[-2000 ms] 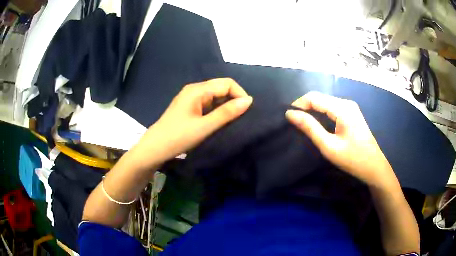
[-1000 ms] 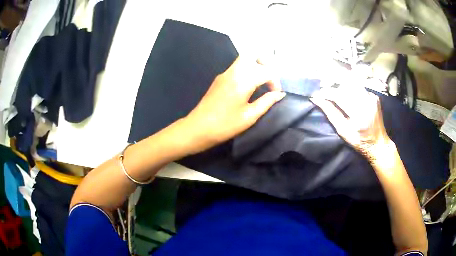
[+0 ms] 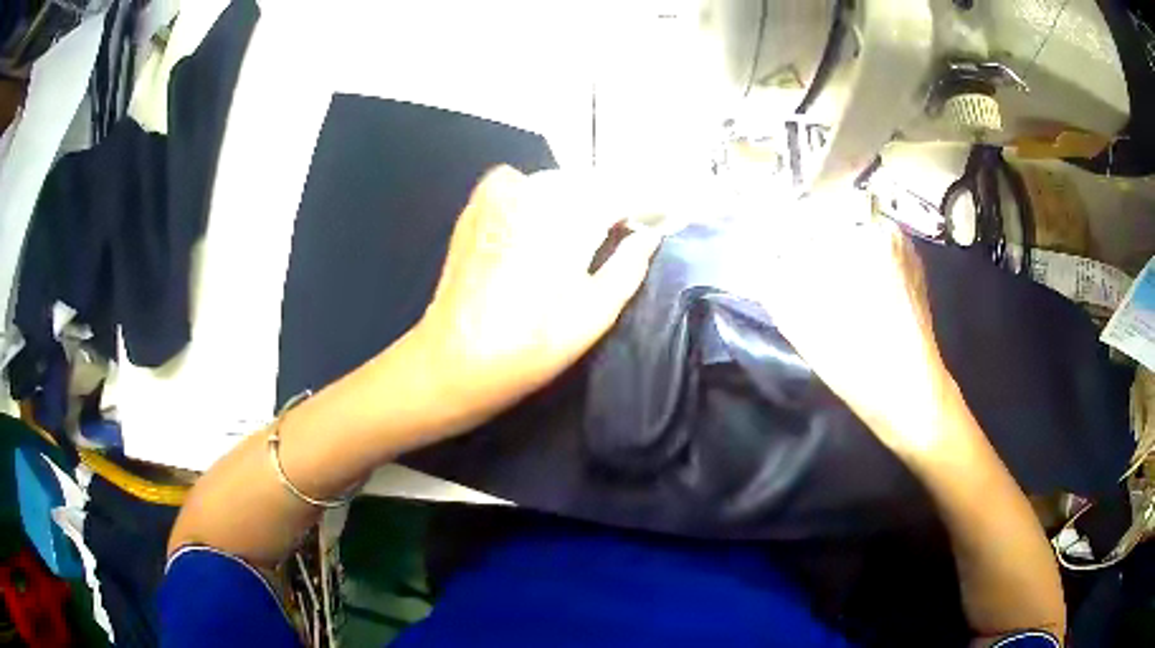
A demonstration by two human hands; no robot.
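A large navy-black cloth panel (image 3: pixel 405 215) lies across the white table, bunched and shiny between my hands. My left hand (image 3: pixel 532 272) holds the cloth's upper edge between thumb and fingers, left of the glare. My right hand (image 3: pixel 861 304) is on the cloth near the presser area; its fingertips are washed out by glare, but it appears to pinch the edge. The off-white sewing machine head (image 3: pixel 925 76) stands just above my right hand. The needle and presser foot are hidden in the glare.
Black-handled shears (image 3: pixel 1001 209) lie right of the machine head. A paper sheet with light blue (image 3: pixel 1130 317) is at the far right. Dark cut pieces (image 3: pixel 95 234) drape at the left of the table (image 3: pixel 260 266). A yellow curved edge (image 3: pixel 127 479) shows lower left.
Both hands have brought the cloth up to the machine, and the cloth between them is now bunched. The machine head shows more fully, and the left part of the panel lies spread flat.
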